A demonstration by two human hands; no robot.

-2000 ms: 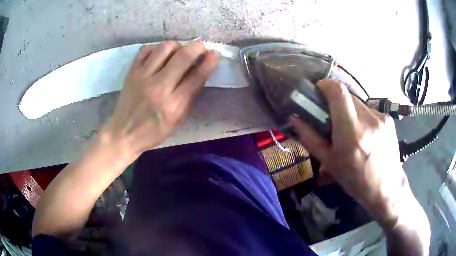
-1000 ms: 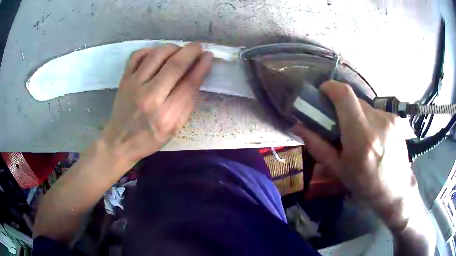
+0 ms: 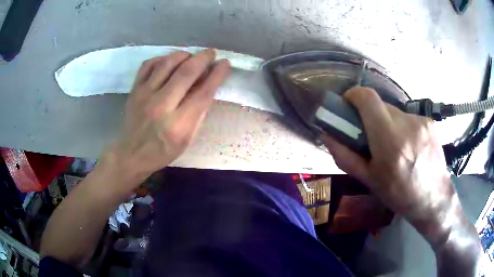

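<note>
A long curved white strip (image 3: 103, 70) with a rounded left end lies on the pale speckled table (image 3: 216, 146). My left hand (image 3: 173, 103) rests on the middle of the strip, fingers bent, fingertips at its upper edge, where a narrow band shows along the edge. My right hand (image 3: 384, 146) grips the handle of the steam iron (image 3: 319, 81). The iron's pointed soleplate with clear rim stands over the right part of the strip and hides that end. Its tip is a little right of my left fingertips.
A ribbed hose (image 3: 468, 109) and black cable (image 3: 471, 142) run off right from the iron. A dark flat bar (image 3: 19, 27) lies at the table's upper left. Below the front edge are a red object (image 3: 40, 170) and a slatted yellowish box (image 3: 316, 200).
The view has shifted, and the strip's left end shows further right. The dark bar at upper left has come into view. Both hands keep their places on the strip and iron.
</note>
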